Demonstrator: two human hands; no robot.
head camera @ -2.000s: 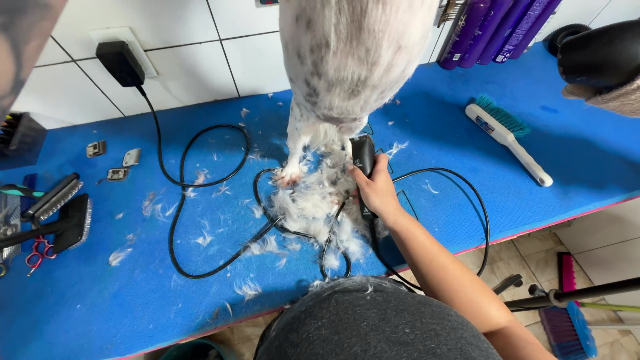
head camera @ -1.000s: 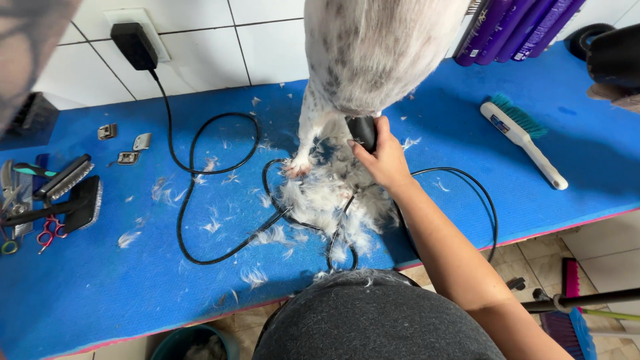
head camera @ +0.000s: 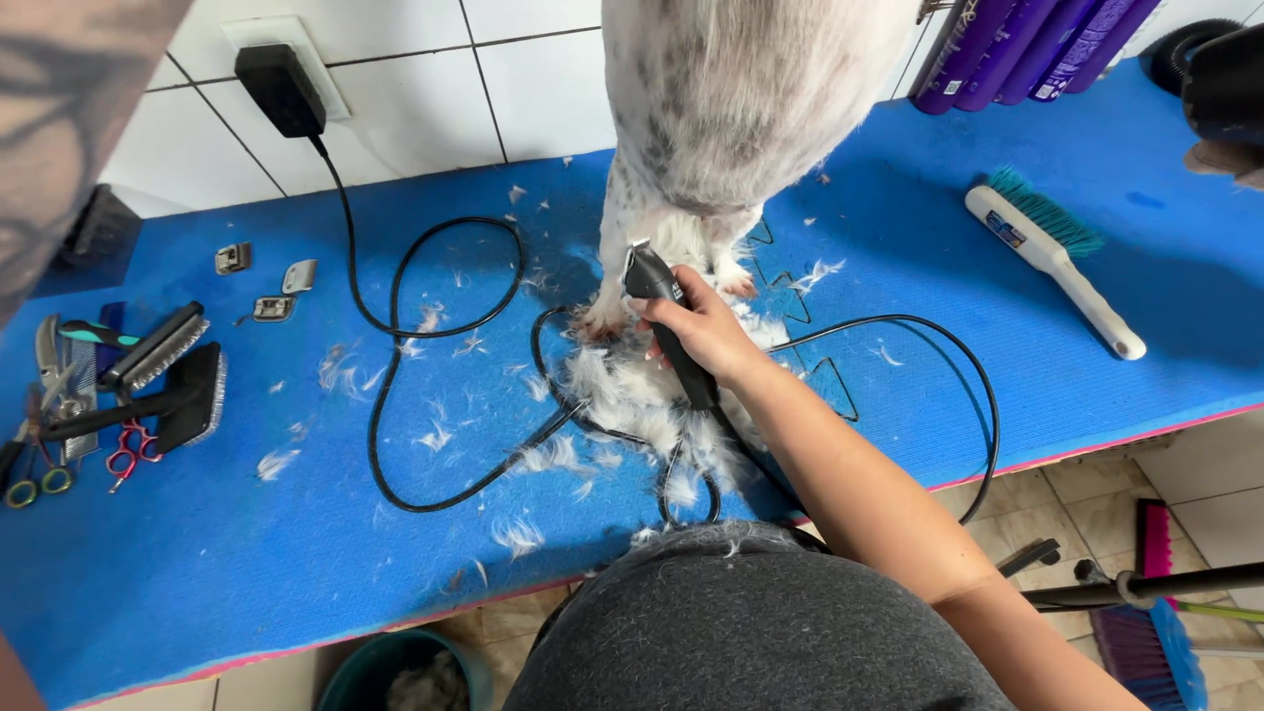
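My right hand point(head camera: 699, 328) is closed around a black corded electric clipper point(head camera: 673, 331). The clipper's metal blade points up and touches or nearly touches the leg of a white, grey-spotted dog point(head camera: 736, 109), seen from behind. Both hind paws rest on the blue mat, one left of the clipper and one to its right. A heap of cut white fur point(head camera: 632, 385) lies below the paws, with the black cord point(head camera: 420, 506) looping through it. My left hand is out of view; only a blurred tattooed arm shows at the upper left.
Slicker brushes point(head camera: 193, 400), a comb point(head camera: 81, 395) and scissors point(head camera: 126, 454) lie at left, near several clipper blades point(head camera: 272, 308). A white-handled brush point(head camera: 1062, 262) lies at right, purple bottles point(head camera: 997, 54) by the wall. A power adapter point(head camera: 280, 91) is plugged in. A bucket point(head camera: 474, 681) stands below.
The clipper was largely hidden behind the right hand and under the dog; now it shows in full, tilted toward the left hind leg.
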